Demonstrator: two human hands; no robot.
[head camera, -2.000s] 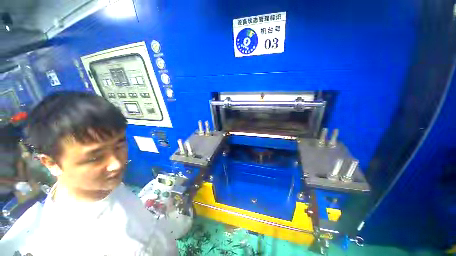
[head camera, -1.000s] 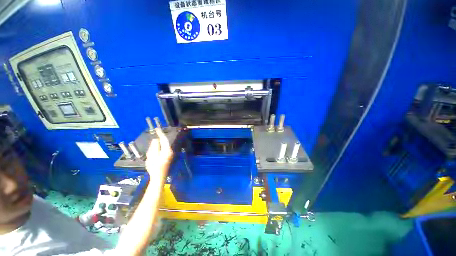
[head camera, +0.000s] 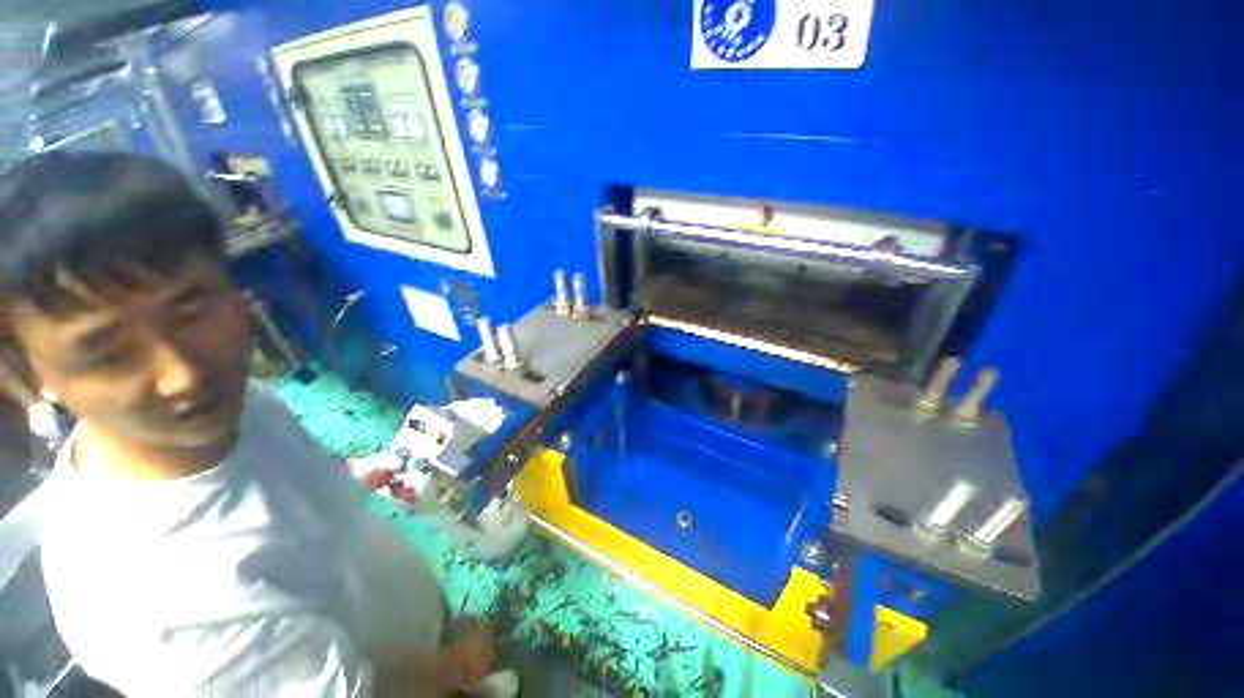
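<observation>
Neither of my hands is in view. In front of me is a blue press (head camera: 846, 150) marked 03. Its opening shows grey plates behind a shiny horizontal bar (head camera: 791, 243). A flat grey left support plate (head camera: 546, 341) and a right support plate (head camera: 914, 457) flank the opening, each with upright silver pins. The press well (head camera: 723, 477) between them is blue, with a yellow edge (head camera: 641, 573) at its front. The cream control panel (head camera: 389, 143) is on the blue wall at upper left.
A person in a white shirt (head camera: 205, 559) stands close at left, a blurred hand (head camera: 471, 657) low at waist height. A small control box (head camera: 426, 436) with buttons and a whitish bucket (head camera: 484, 529) stand beside the press. Black scraps lie on the green floor (head camera: 573, 620).
The view has swung and tilted. The other person's arm, raised towards the left support plate a second ago, is now lowered, and the person fills more of the left side. The press looks unchanged.
</observation>
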